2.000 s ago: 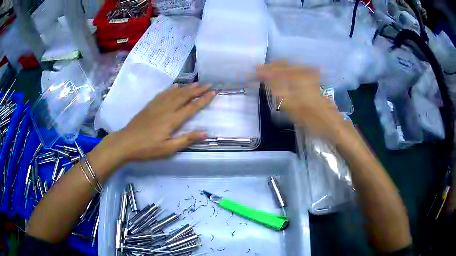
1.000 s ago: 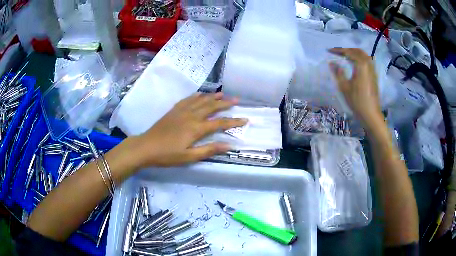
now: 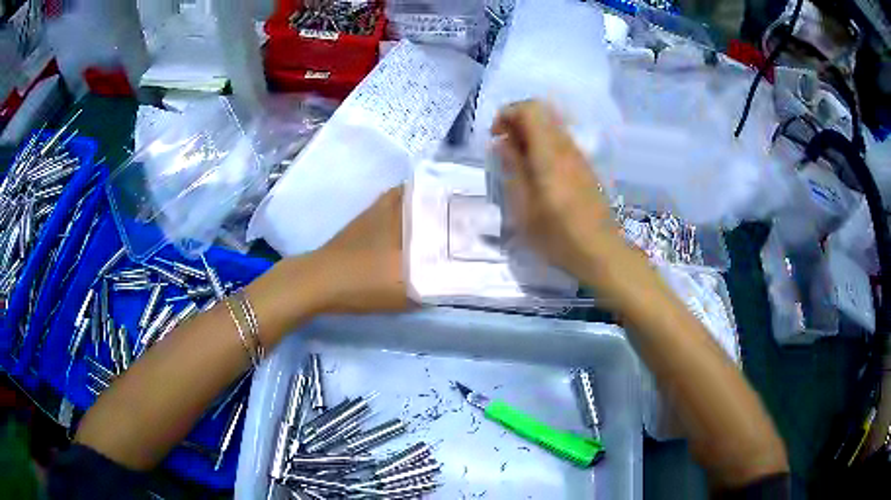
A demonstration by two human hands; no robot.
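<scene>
A small clear box [image 3: 433, 278] with white lining and a pale square on top stands behind the white tray [image 3: 440, 327]. My left hand [image 3: 376, 256] grips the box's left side, its fingers hidden by the box. My right hand [image 3: 557, 195] is blurred, raised over the box's right part; something translucent shows along its fingers, but its hold is unclear. In the tray, a green-handled knife [image 3: 542, 432] lies right of centre, a pile of metal cylinders [image 3: 342, 439] at the left and one cylinder [image 3: 586, 398] at the right. Dark trimmings are scattered between.
Blue trays [image 3: 147, 293] of cylinders stand left. Behind are a printed sheet [image 3: 405, 93], white foam sheets [image 3: 547, 59] and a red bin [image 3: 322, 54]. Another clear box [image 3: 699, 303] is partly behind my right forearm. Crumpled film [image 3: 195, 171] lies left and plastic bags right.
My left hand has gone from lying flat on the white liner to the box's left side. My right hand has come in from the right to the box. The box's top now shows a pale square.
</scene>
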